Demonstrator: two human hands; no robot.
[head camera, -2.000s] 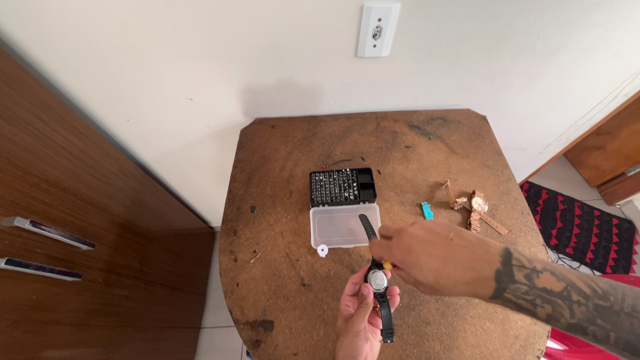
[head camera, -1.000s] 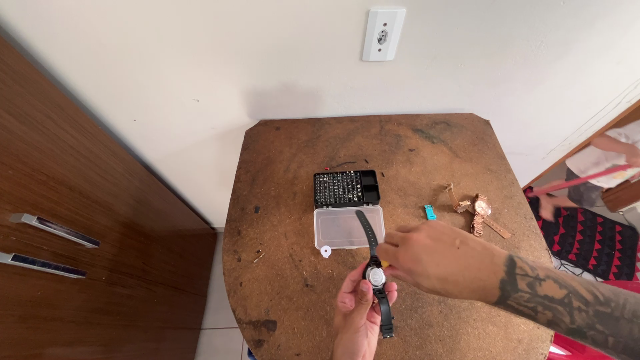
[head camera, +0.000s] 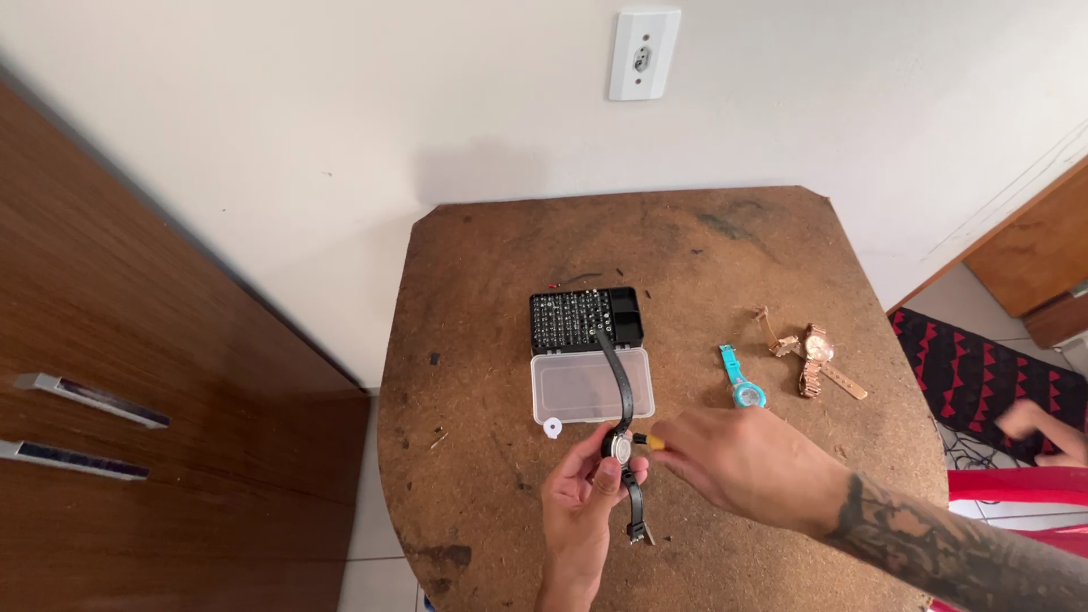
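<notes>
My left hand holds a wristwatch with a black strap, its metal case back facing up and the strap hanging out at both ends. From the right, my right hand grips a small tool with a yellow handle; its dark end meets the edge of the watch case. Beyond them lies a black compartment case of small metal parts, its clear lid folded open towards me. A small white disc-shaped piece rests by the lid's corner. A turquoise watch lies just beyond my right hand.
Rose-gold watches lie on the right of the worn brown table. A wall with a socket stands behind, a wooden cabinet at left. Another person's hand shows at far right, over a patterned mat.
My right hand has shifted and turned at the watch's edge, and more of the turquoise watch shows. The other person at the right has moved; only a hand and forearm show there now.
</notes>
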